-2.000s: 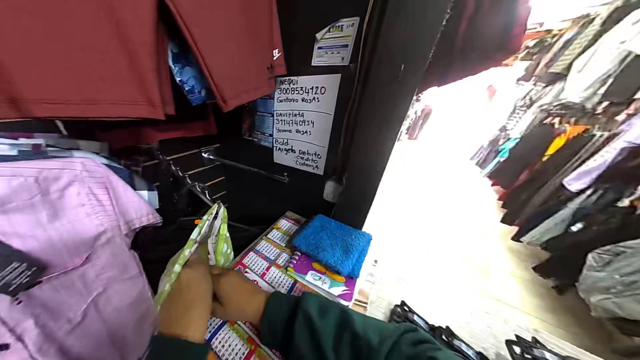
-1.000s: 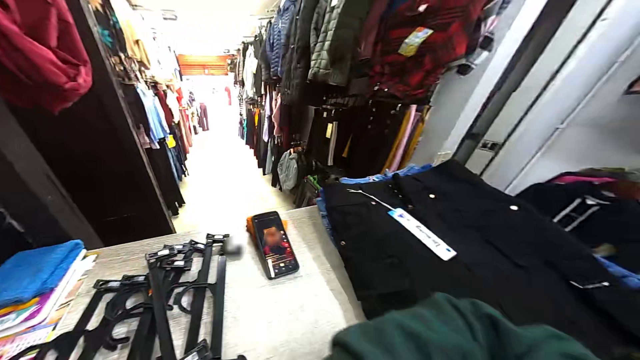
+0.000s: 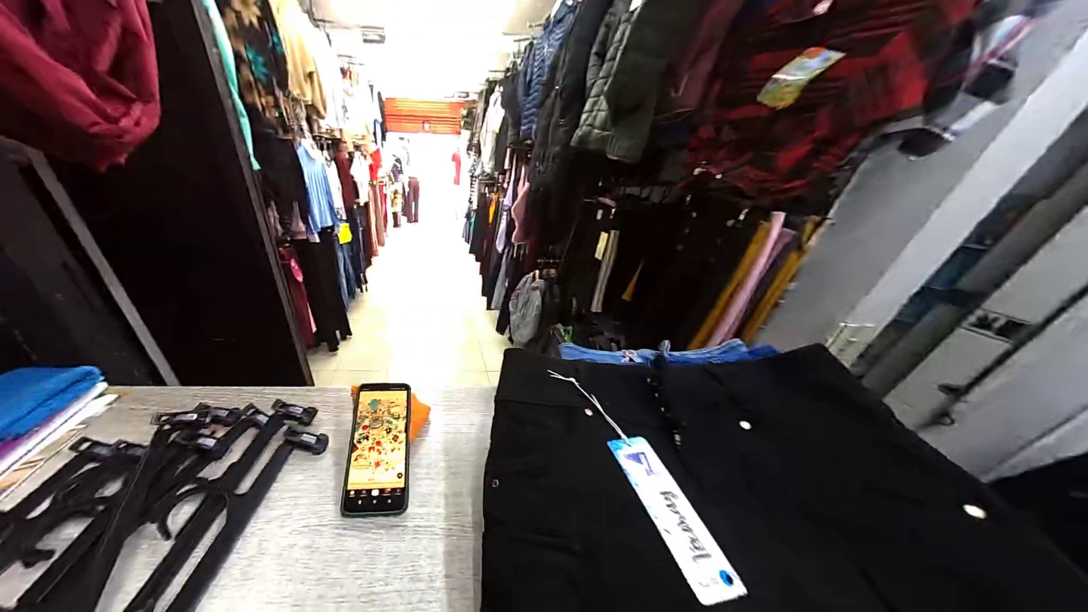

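Neither of my hands shows in the head view now. On the right of the counter lie black trousers, laid flat, with a white and blue hang tag on a white string across them. Blue denim shows behind their far edge. A smartphone with its screen lit lies left of the trousers, partly over an orange item. Black plastic clip hangers are heaped on the left of the counter.
A folded blue cloth rests on papers at the counter's left edge. Beyond the wood-grain counter runs an aisle between racks of clothes. A dark panel stands at the left, a grey wall at the right.
The green sleeve seen low over the black trousers one second ago is out of view. Two seconds ago both hands held a green and white bag by the calendars. The view has swung right since then.
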